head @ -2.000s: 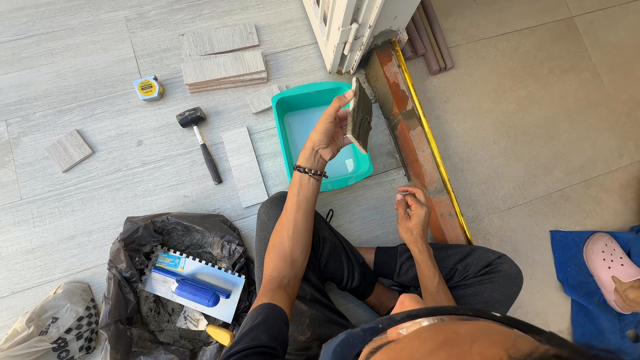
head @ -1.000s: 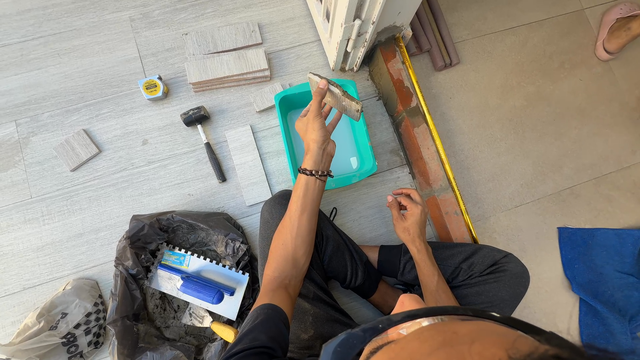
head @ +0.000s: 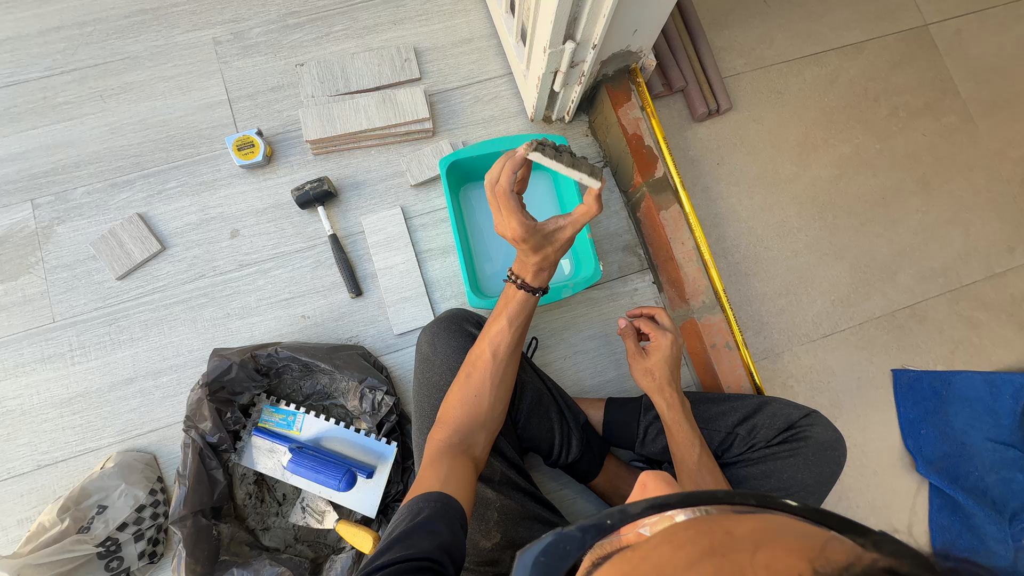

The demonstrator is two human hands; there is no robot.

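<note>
My left hand [head: 538, 212] grips a small cut tile [head: 566, 165] by its ends, with grey mortar on its upper side. Beneath that hand sits a turquoise plastic basin [head: 472, 264] with cloudy water. My right hand [head: 654, 348] hovers near the brick sill [head: 660, 232], its fingers curled; whether anything small is between them cannot be told. Along the sill's outer edge lies a yellow straightedge or tape [head: 696, 224]. A notched trowel [head: 320, 456] with a blue handle and a yellow-handled putty knife [head: 336, 524] rest in a black plastic bag [head: 200, 424] of mortar.
Left of the basin lie a rubber mallet [head: 328, 232], a tape measure [head: 249, 149], stacked tile strips [head: 364, 116], a single strip [head: 398, 268] and a square piece [head: 127, 246]. A white door frame [head: 552, 56] stands ahead. A blue cloth [head: 960, 448] and a printed sack [head: 96, 512] lie at the sides.
My left hand has turned the tile, and its mortar-coated side now faces up and away. My right hand has hardly moved. The person's foot in a pink clog at the right has gone from view.
</note>
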